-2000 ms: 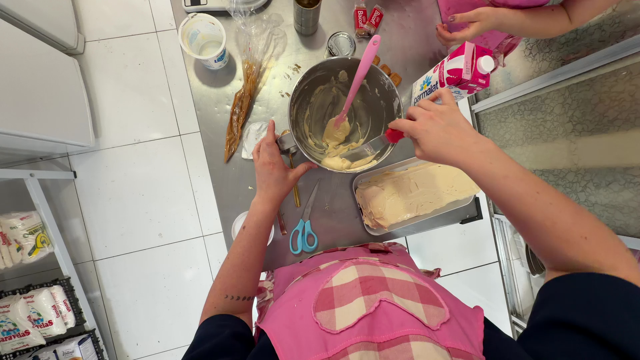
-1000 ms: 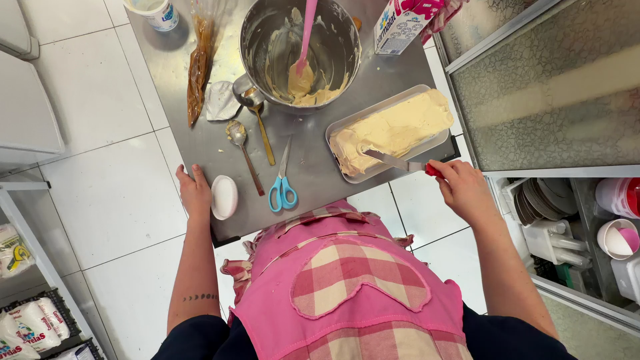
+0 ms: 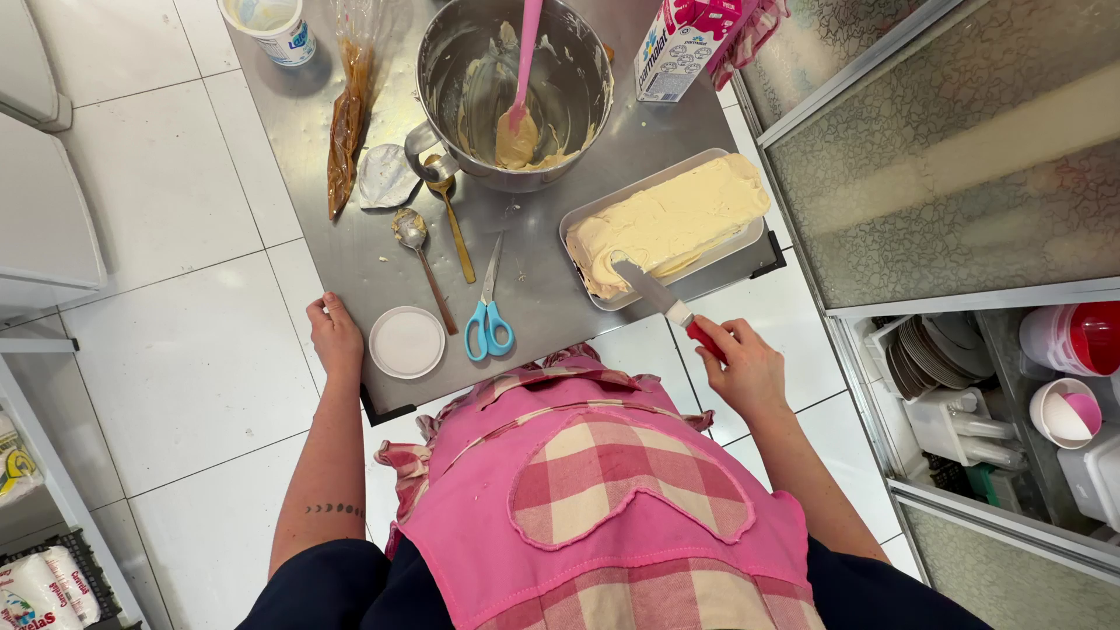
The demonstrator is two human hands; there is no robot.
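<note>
In my right hand [image 3: 742, 360] is the red handle of an offset spatula [image 3: 647, 285]; its metal blade touches the cream at the near left end of a frosted rectangular cake [image 3: 669, 214] in a white tray [image 3: 584, 289]. My left hand [image 3: 336, 336] rests at the left edge of the steel table, holding nothing that I can see, near a round white lid [image 3: 407, 342]. Behind, a metal mixing bowl [image 3: 451, 131] smeared with cream holds a pink silicone spatula [image 3: 526, 66].
Blue-handled scissors [image 3: 488, 328], a silver spoon [image 3: 423, 262] and a golden spoon [image 3: 457, 232] lie on the steel table [image 3: 542, 254]. Behind them are a piping bag with brown filling [image 3: 350, 118], crumpled foil [image 3: 385, 177], a plastic tub [image 3: 278, 37] and a milk carton [image 3: 678, 52].
My right hand moved from beside the bowl to the cake, with the spatula. My left hand left the bowl for the table's edge. The cream now reaches further over the cake. The view has shifted.
</note>
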